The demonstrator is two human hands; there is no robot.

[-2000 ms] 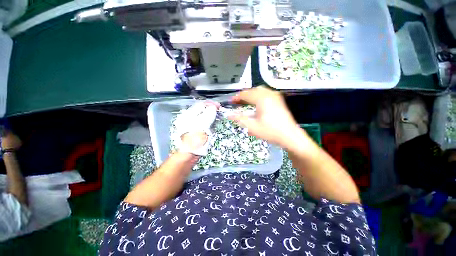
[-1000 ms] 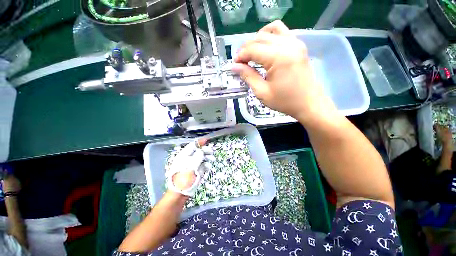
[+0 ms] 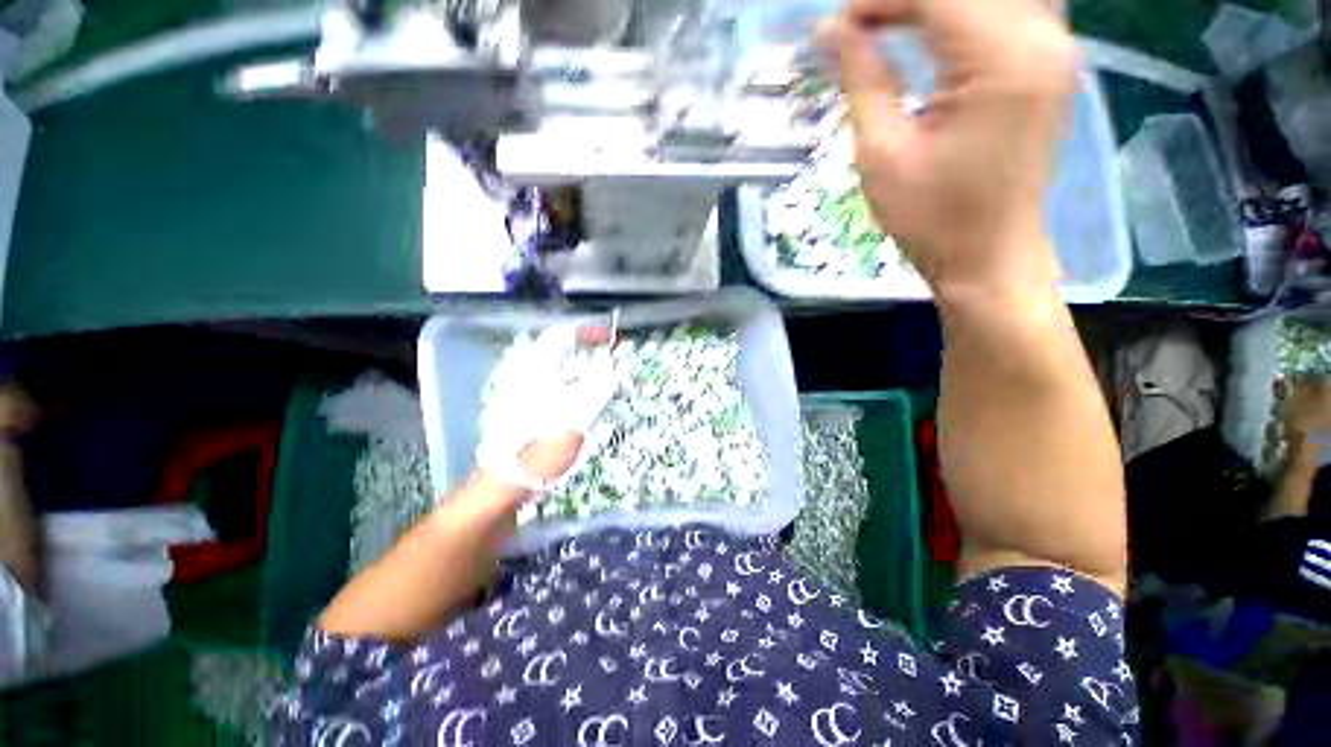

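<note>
The lap tub (image 3: 613,523) is translucent whitish and full of small white and green workpieces (image 3: 679,423). My left hand (image 3: 543,401), in a white glove, is over the tub's left part; a small thin piece shows at its fingertips. My right hand (image 3: 949,132) is bare and blurred. It is raised over the output tub (image 3: 934,285), to the right of the machine arm's end. Its fingers are curled, and whether they hold a piece cannot be told. The assembly machine (image 3: 613,124) is silver, on a white base, and its arm is blurred.
Workpieces lie in the output tub near the machine. A small clear tub (image 3: 1177,190) stands right of it. A dark green crate (image 3: 893,511) with greyish pieces is under the lap tub. Red crates (image 3: 219,482) are below. Parts of neighbouring people show at both sides.
My right hand has moved from the machine arm's end to the right, over the output tub. My left hand stays in the lap tub. The view has shifted, so the machine sits higher in the picture.
</note>
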